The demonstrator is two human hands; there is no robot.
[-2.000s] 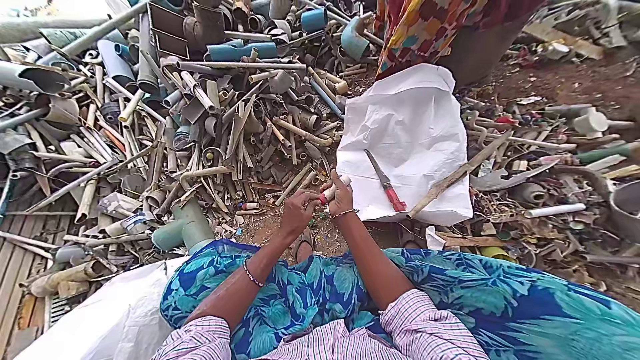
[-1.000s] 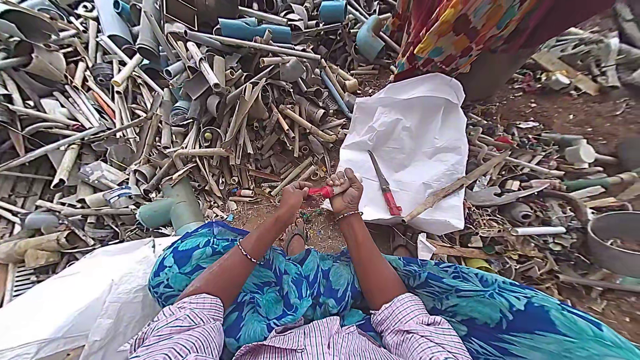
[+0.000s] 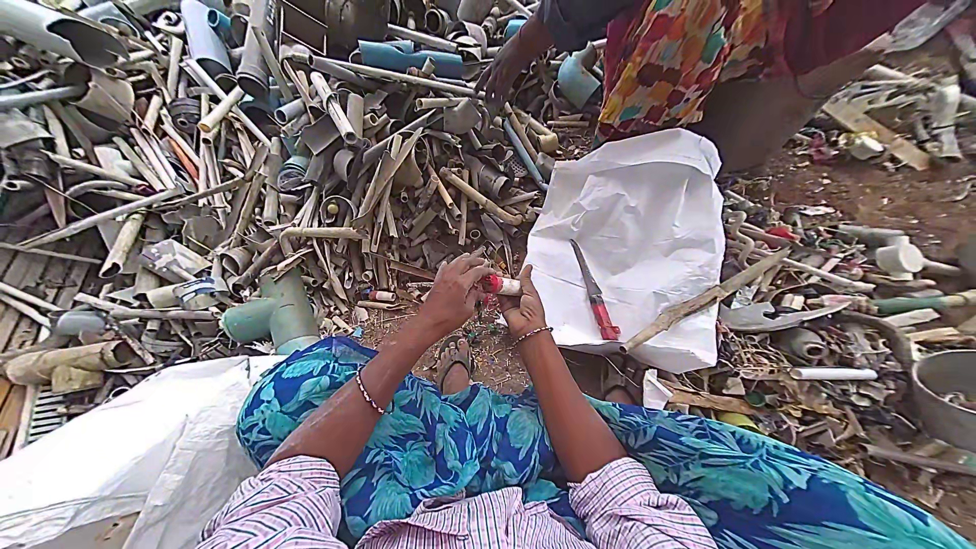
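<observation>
A small white pipe piece with a red end [image 3: 503,285] is between my two hands. My left hand [image 3: 456,293] has its fingers at the red end. The white end lies in my right hand [image 3: 524,305], between thumb and fingers. To the right of my hands, a knife with a red handle [image 3: 604,319] rests on a white woven sack [image 3: 633,206], its blade pointing away from me. A long strip of wood [image 3: 705,300] lies across the sack's right edge.
A heap of scrap plastic pipes [image 3: 335,160] spreads ahead and to the left. A co-worker's hand [image 3: 499,80] reaches over it at the top. A green pipe fitting [image 3: 288,313] is near my left knee. At the right edge stands a metal bowl [image 3: 945,396]; another white sack [image 3: 145,450] lies at lower left.
A co-worker's hand has come into view over the pipes at the top. My left hand has shifted on the red-ended piece, its fingers now raised more. The knife and sack have stayed put.
</observation>
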